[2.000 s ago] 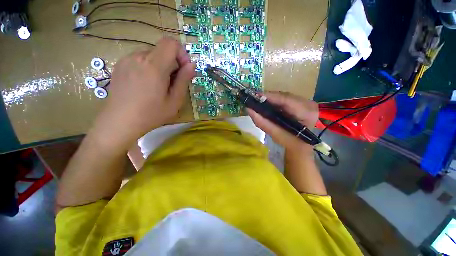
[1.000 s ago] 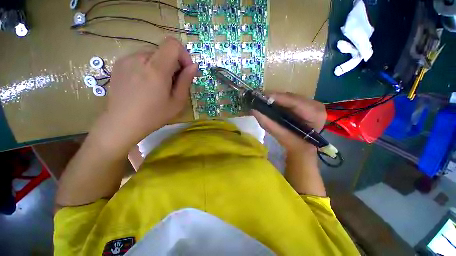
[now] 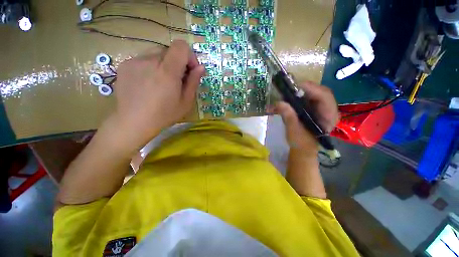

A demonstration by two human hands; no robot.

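Note:
The green PCB panel lies on the brown sheet in front of me. My right hand holds the black soldering iron, its tip pointing up over the right part of the panel. My left hand is at the panel's left edge, fingertips pinched together. Dark wires run from under it to a cluster of white-ringed round components at its left. What the fingertips pinch is too small to see, but it appears to be a lead wire. More lead wires run leftwards off the panel's upper left edge.
A crumpled white glove lies on the green bench top at the right, beside a dark cluttered holder. A red stool stands below the bench edge, with blue bins beyond. A dark wire bundle is at upper left.
The soldering iron has moved up and right, off the panel's left column, and stands steeper. My left hand has shifted slightly right in the picture, as has the panel, and stays pinched.

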